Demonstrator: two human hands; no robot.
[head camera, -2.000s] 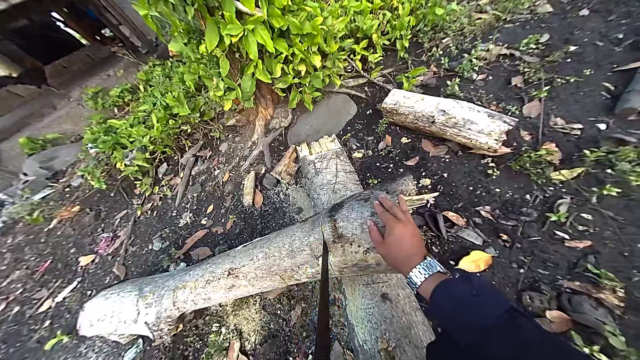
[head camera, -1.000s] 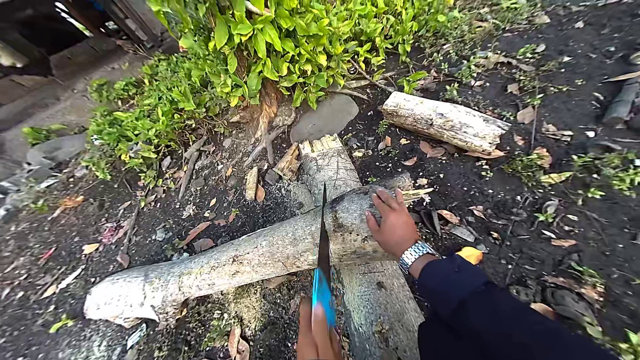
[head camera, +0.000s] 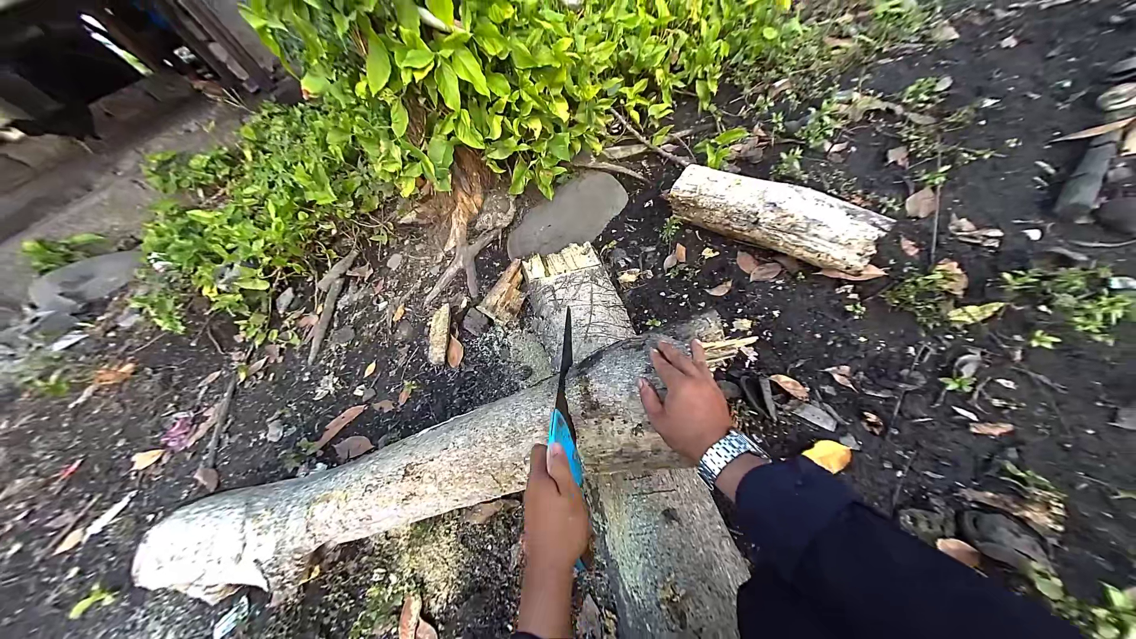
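A pale-barked log (head camera: 399, 470) lies slantwise over a second thick log (head camera: 666, 541) on the ground. My left hand (head camera: 555, 510) is closed around the blue handle of a hand saw (head camera: 566, 395), whose dark, narrow blade stands across the upper log, at the cut place, with its tip pointing away from me. Just right of the blade, my right hand (head camera: 690, 404) rests palm down on the log near its splintered end, fingers spread. That wrist wears a metal-band watch and the sleeve is dark. How deep the blade sits in the wood is hidden.
A short cut log (head camera: 781, 217) lies at the upper right. A flat grey stone (head camera: 568, 213) is beyond the lower log's chopped end, with wood chunks (head camera: 503, 293) beside it. Leafy green plants (head camera: 426, 98) grow behind. Dark soil holds leaves and twigs.
My left hand and the blue saw handle, out of view at first, have come up from the bottom edge, and the saw has moved forward. My right hand stays on the log.
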